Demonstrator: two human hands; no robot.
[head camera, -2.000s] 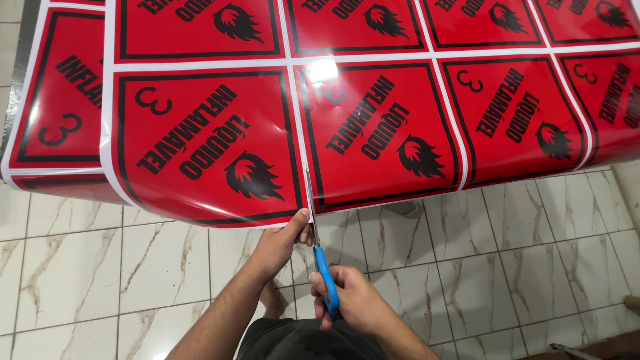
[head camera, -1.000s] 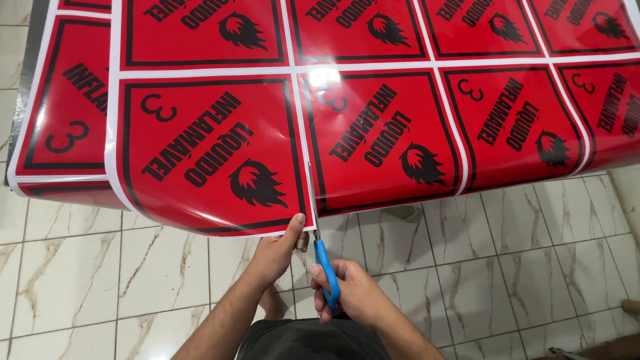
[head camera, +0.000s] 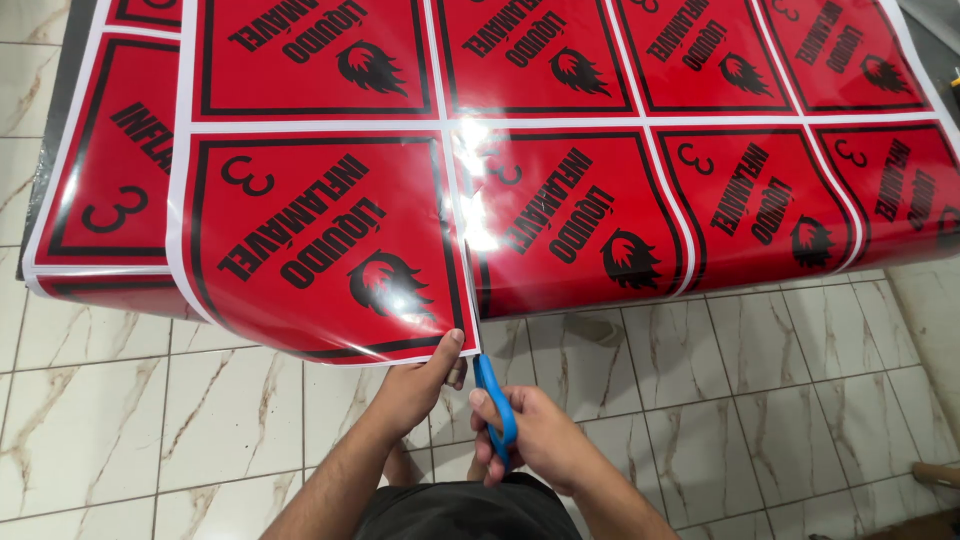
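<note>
A glossy sheet of red printed hazard labels (head camera: 322, 225), with black flames and white margins, lies over a table and hangs past its front edge. My left hand (head camera: 424, 379) pinches the lower right corner of the front left label, thumb on top and a ring on one finger. In my right hand (head camera: 525, 431) are blue-handled scissors (head camera: 501, 409), their blades pointing away from me along the white margin between two labels. The sheet is parted from its front edge up along the blades. The blade tips lie near the glare on the sheet and are hard to make out.
More red label sheet (head camera: 105, 202) lies beneath at the left, over a dark table surface (head camera: 56, 120). Marble-patterned floor tiles (head camera: 232, 405) show below the overhang. A brown rounded object (head camera: 936, 474) is at the lower right, and dark items sit at the far right edge.
The scissors and my right hand have moved up along the margin, and the cut is longer. The front left label's loose corner stands farther apart from the label beside it.
</note>
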